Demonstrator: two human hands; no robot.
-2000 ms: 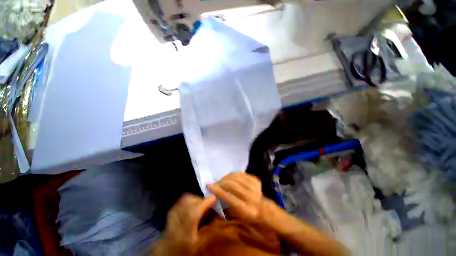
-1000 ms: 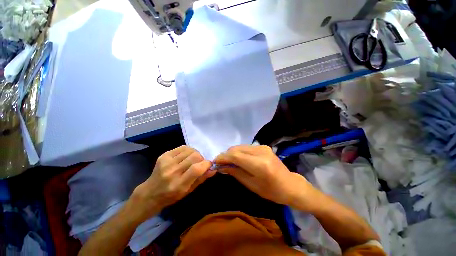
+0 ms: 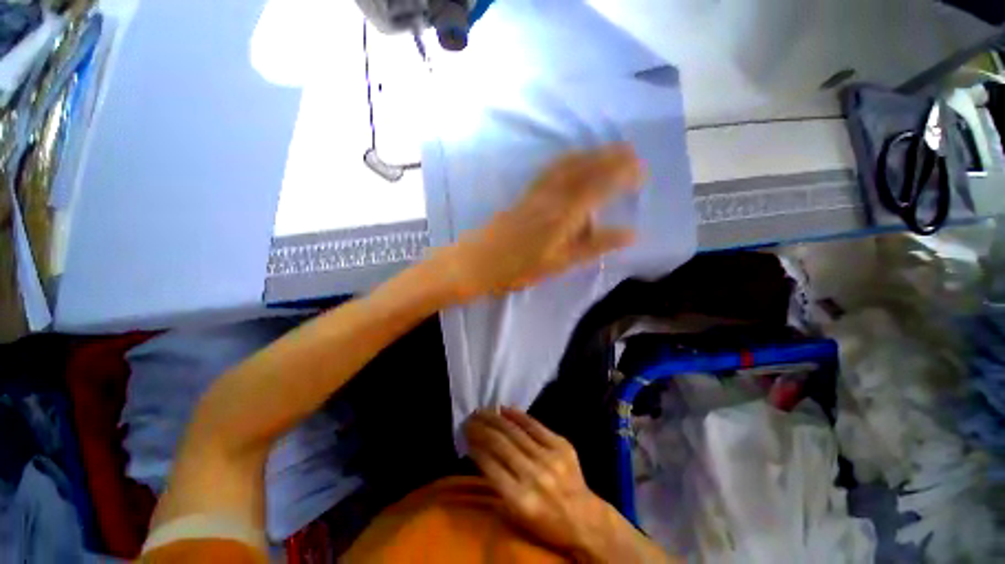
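Observation:
A light blue cut panel (image 3: 661, 209) runs from the bright lamp light by the needle down over the table edge towards my lap. It creases where it hangs. My left hand (image 3: 557, 226), blurred, reaches across over the panel on the table, fingers apart; whether it touches the cloth is unclear. My right hand (image 3: 527, 468) pinches the panel's lower end near my lap. The machine head (image 3: 424, 20) is cut off by the top edge. A larger blue sheet (image 3: 165, 165) lies left of the needle.
Scissors (image 3: 915, 182) lie on a grey cloth pad at right. A blue-rimmed basket (image 3: 722, 355) with whitish cloth is right of my lap. A red basket (image 3: 97, 441) with folded blue-grey pieces (image 3: 182, 402) is at left. A ruler band (image 3: 342, 251) runs along the table edge.
My left hand has let go of the panel's lower end and moved up and right over the panel. My right hand has moved lower with the end. The view has shifted.

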